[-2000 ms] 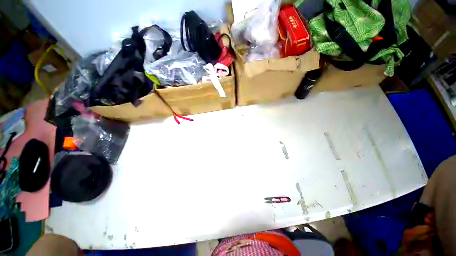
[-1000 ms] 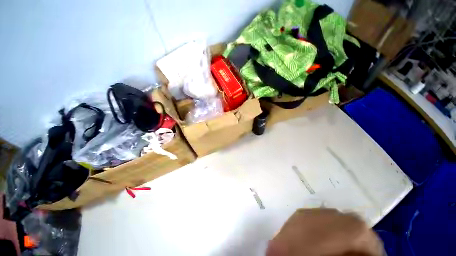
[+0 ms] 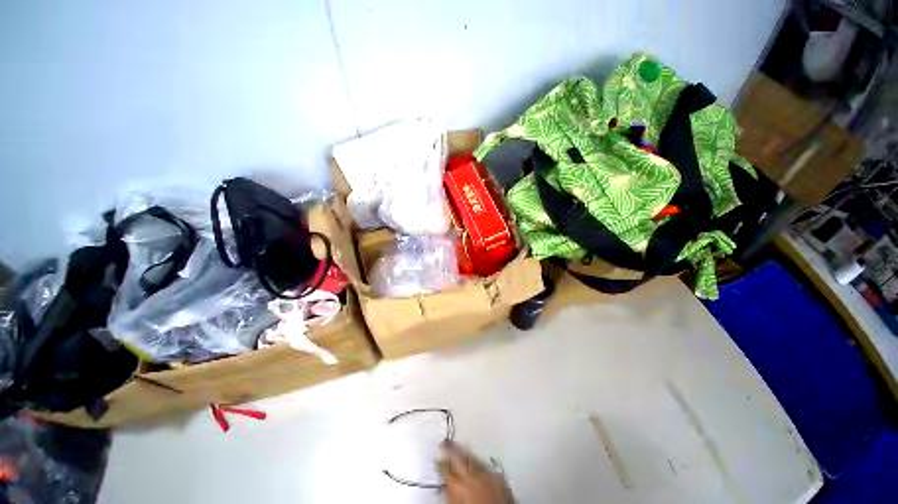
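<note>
A thin dark wire outline, perhaps eyeglasses [image 3: 450,425], is at the white table's surface, low in the middle. Its two thin arms point left. My right hand [image 3: 475,478] comes in from the bottom edge, blurred and partly cut off. Its fingers are at the right side of the outline, appear closed on it and hide part of it. Whether the outline rests on the table or is slightly raised is unclear. My left hand is out of the picture.
Open cardboard cartons [image 3: 423,320] line the pale wall, holding plastic bags, a black pouch [image 3: 264,234] and a red box [image 3: 477,205]. A green patterned bag [image 3: 620,187] lies at the right. A black bottle [image 3: 530,310] and red cord [image 3: 236,413] are at the cartons' front.
The view has swung right and towards the wall. My right hand, large at the lower right before, is now smaller and lower centre. The dark wire outline has appeared at its fingers.
</note>
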